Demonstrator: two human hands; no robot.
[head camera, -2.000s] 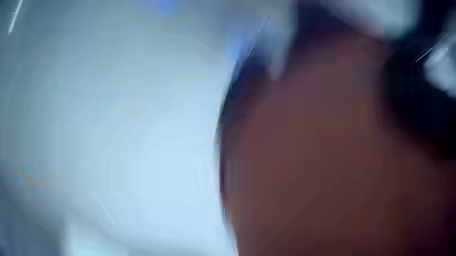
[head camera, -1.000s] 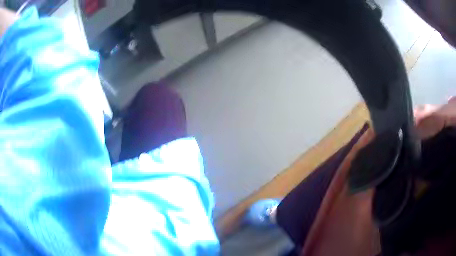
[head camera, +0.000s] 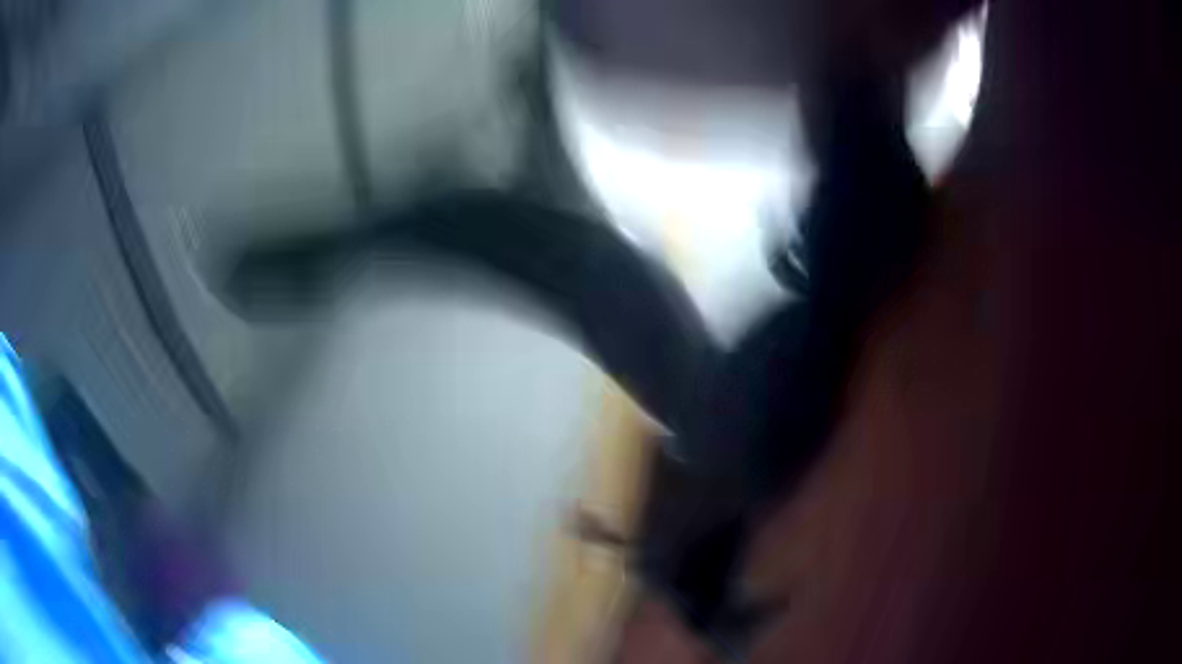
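Note:
The picture is badly blurred. A black head strap or harness band (head camera: 519, 247) arcs across the middle, close to the lens, and joins a dark tangle of straps right of centre. A large dark reddish-brown shape (head camera: 933, 493) fills the right side. It may be my right hand, very near the lens, but no fingers can be made out, and I cannot tell whether it grips the strap. My left hand cannot be made out.
A bright blue smock (head camera: 39, 519) is cut off at the lower left, beside a small purple patch (head camera: 175, 571). Grey floor (head camera: 415, 454) shows beneath the strap, with a yellow floor line (head camera: 577, 584) running along it. Blurred pale panels with dark edges stand at the upper left.
The view has swung and blurred. The strap arc now sits lower and further left, the smock has shrunk into the lower left corner, and the dark reddish shape covers more of the right side.

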